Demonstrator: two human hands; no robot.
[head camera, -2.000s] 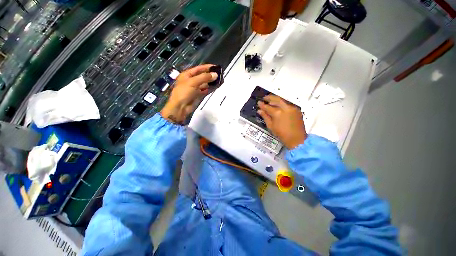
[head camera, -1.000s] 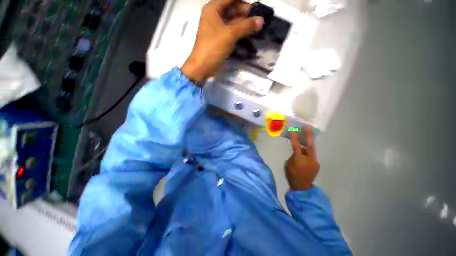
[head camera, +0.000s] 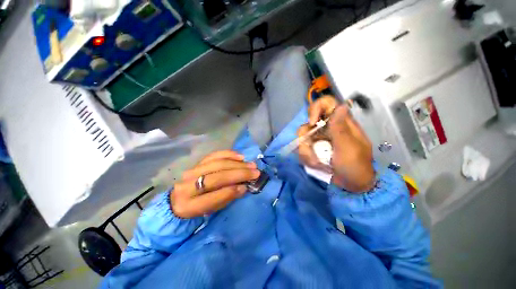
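My left hand (head camera: 212, 183) holds a small black square unit (head camera: 258, 183) with a shiny edge at its fingertips, above my lap. My right hand (head camera: 342, 144) is to the right of it and holds a slim pen-like tool (head camera: 308, 134) that slants down toward the unit; its far end is blurred. A crumpled white wipe (head camera: 323, 152) is also in my right hand, against the palm. The tool's tip and the unit look apart.
At upper left is a blue control box (head camera: 121, 42) with a red light. A white sheet (head camera: 56, 141) with short dark strips lies left. The white machine (head camera: 418, 62) is right, with a black block (head camera: 501, 68) and a partly hidden emergency stop (head camera: 411, 185). A black stool (head camera: 99, 250) stands lower left.
The view has swung to the left. My left hand has come from the machine to above my lap with the unit. My right hand has left the machine's front and now holds the tool and wipe.
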